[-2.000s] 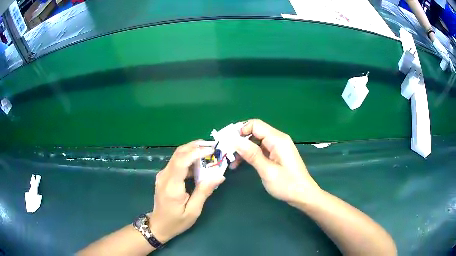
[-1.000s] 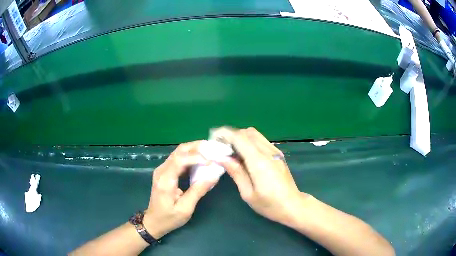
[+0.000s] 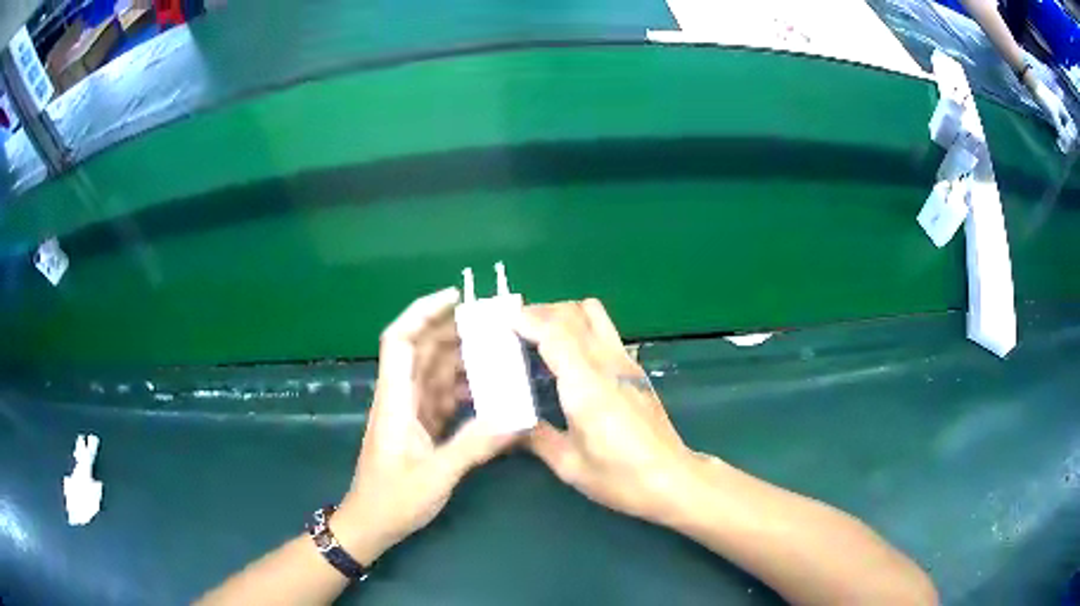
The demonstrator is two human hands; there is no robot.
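A white power adapter (image 3: 497, 365) stands between my hands at the near edge of the green belt, its two prongs pointing away from me. No opening shows on the side that I see. My left hand (image 3: 415, 408) holds it from the left and below, its fingers partly blurred. My right hand (image 3: 604, 408) grips its right side, with fingers near the pronged end and the thumb at the lower end. A small white two-pronged plug cap (image 3: 83, 483) lies at the left on the dark green near bench.
A long white guide strip (image 3: 992, 266) lies across the green conveyor belt (image 3: 711, 255) at right, with several white adapters (image 3: 944, 213) by it. Another adapter (image 3: 50, 260) is at far left. White paper (image 3: 805, 30) lies beyond. A person's arm (image 3: 1007, 42) reaches in at top right.
The cap and open housing with wires showing now appear as one closed-looking adapter, turned prongs away. The belt adapter at right has moved right to the strip. The far-left adapter has moved right.
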